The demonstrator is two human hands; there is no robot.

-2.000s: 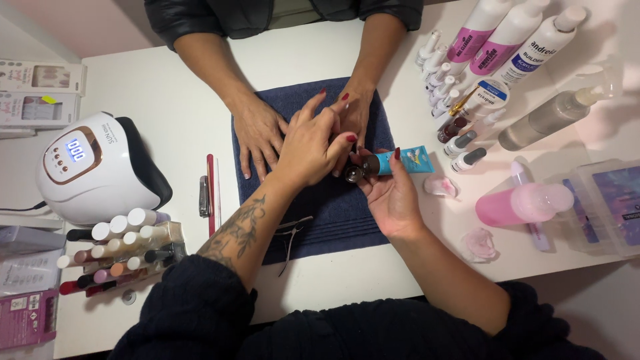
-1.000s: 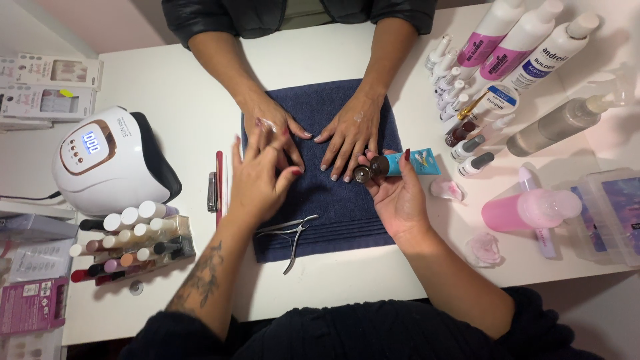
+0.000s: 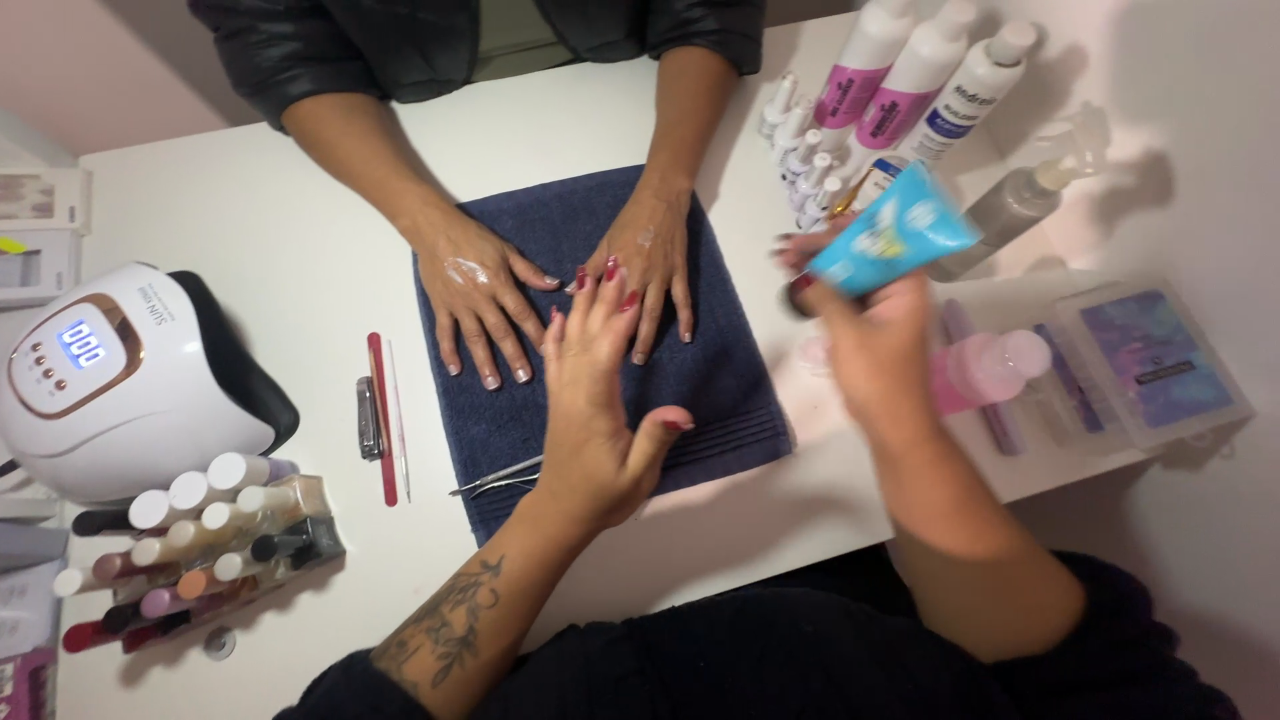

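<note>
My left hand (image 3: 600,410) is over the dark blue towel (image 3: 720,390), fingers apart and holding nothing, its fingertips close to the other person's hand at the right. My right hand (image 3: 870,310) grips a light blue squeeze tube (image 3: 900,235) in the air right of the towel; its dark cap end is blurred. The other person's two hands lie palm down on the towel. White cream (image 3: 466,271) shows on the back of the hand at the left, and a smaller smear (image 3: 646,237) on the other. Metal cuticle nippers (image 3: 505,475) lie on the towel, partly hidden behind my left forearm.
A white nail lamp (image 3: 130,380) and a rack of polish bottles (image 3: 225,540) stand at the left. Beside the towel lie a red nail file (image 3: 382,420) and nail clippers (image 3: 368,418). White bottles (image 3: 870,65), a pump bottle (image 3: 1010,215), a pink bottle (image 3: 985,370) and a plastic case (image 3: 1155,350) stand at the right.
My right hand has lifted the blue tube away from the towel, up and to the right. My left hand has moved right from over the other person's hand at the left, uncovering its cream.
</note>
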